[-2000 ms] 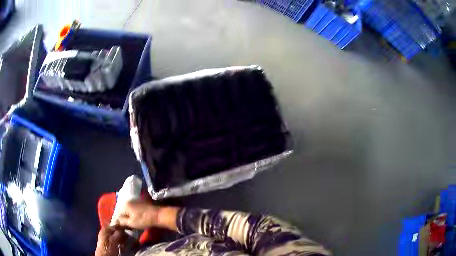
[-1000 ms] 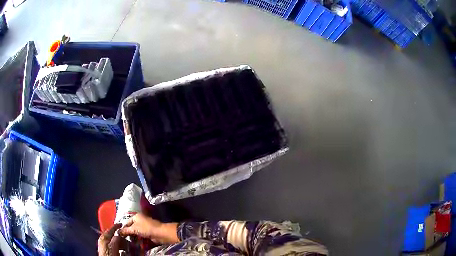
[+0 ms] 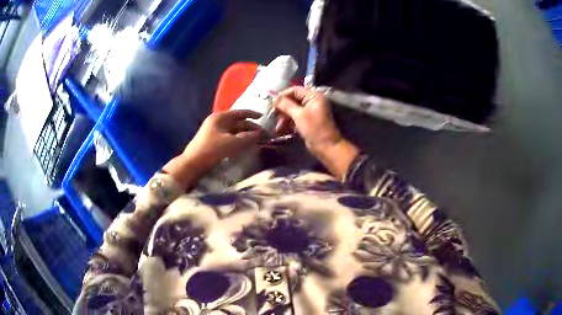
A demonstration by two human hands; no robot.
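A white newspaper roll (image 3: 271, 79) stands out from my lap, its far end pointing up and to the right in the picture. My left hand (image 3: 225, 140) is curled at the near left part of the roll, its fingers resting on it. My right hand (image 3: 310, 117) is at the roll's right side, thumb and fingertips close together against it. Whether the fingertips pinch a thin strand or the paper is too blurred to tell. The roll's near end is hidden by my hands.
A red-orange stool (image 3: 234, 84) is behind the roll. A newspaper-lined crate (image 3: 400, 111) with dark contents stands at the upper right. Blue crates (image 3: 114, 132) crowd the left, one with a silvery-white hank of strands (image 3: 117, 52) on it.
The view has tilted down and left, so the lap and both arms show and the lined crate sits further right. Both hands are still at the roll.
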